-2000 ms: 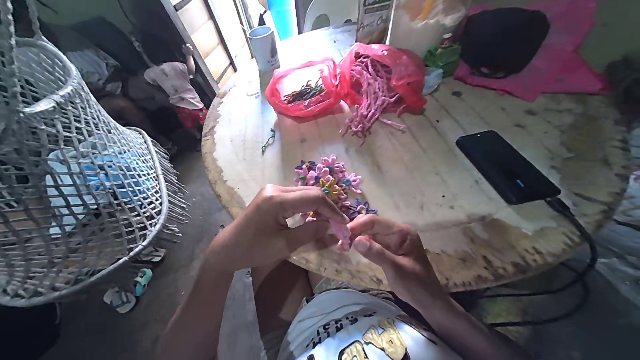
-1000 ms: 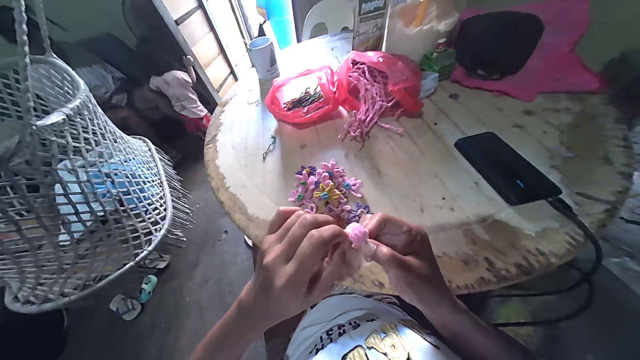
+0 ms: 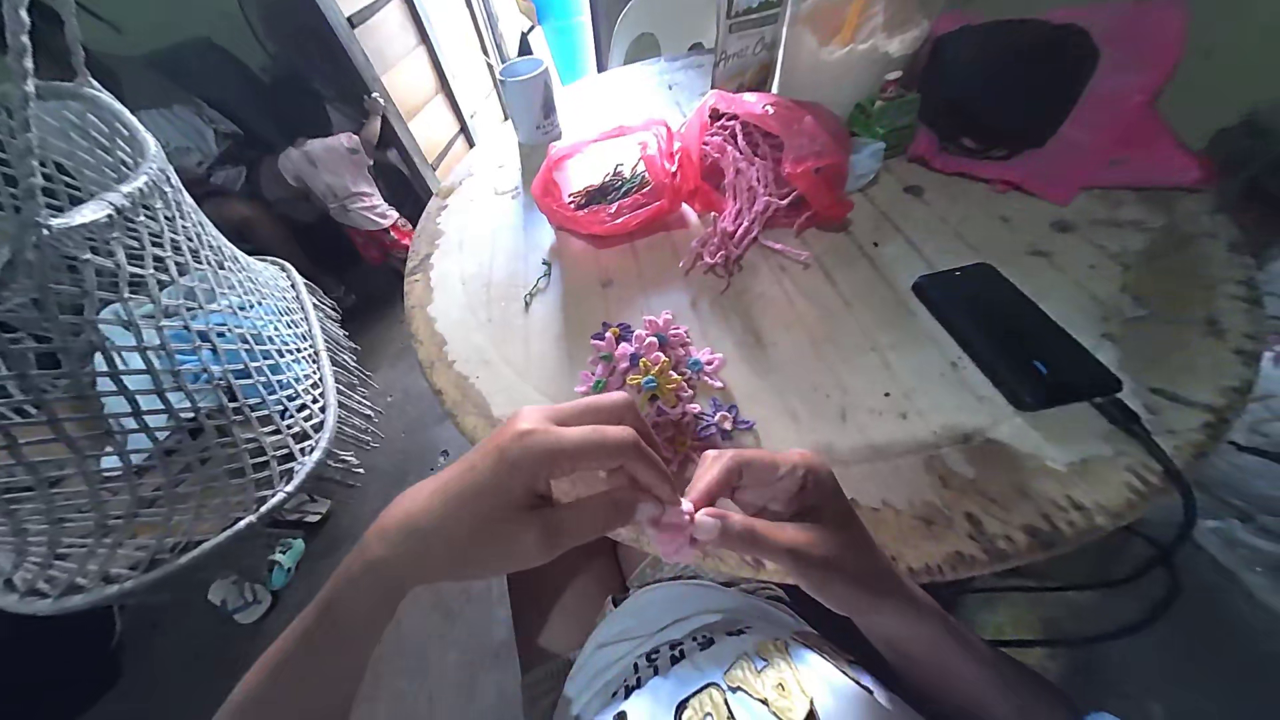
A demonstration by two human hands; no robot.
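Between my two hands, over the near edge of the table, is a small pink fuzzy piece (image 3: 672,530), partly hidden by the fingertips. My left hand (image 3: 580,475) pinches its upper left side, and my right hand (image 3: 775,505) grips its right side with thumb and index finger. Just beyond the hands lies a pile of small looped flowers (image 3: 655,380), mostly pink, with some purple and yellow ones. Farther back, a pink plastic bag (image 3: 830,150) spills pink fuzzy strands (image 3: 740,200). Beside it, another pink bag (image 3: 560,215) holds dark green and brown twisted pieces (image 3: 612,186).
A black phone (image 3: 1015,335) with a cable lies on the round table (image 3: 850,330) at right. A white mug (image 3: 530,100) stands at the back left, a black cap (image 3: 1005,85) at the back right. A netted hanging chair (image 3: 200,330) is at left, near a person (image 3: 340,180).
The pink piece has been turned between my fingers, and my left hand now bends over it from the upper left. The flower pile and the bags stay put.
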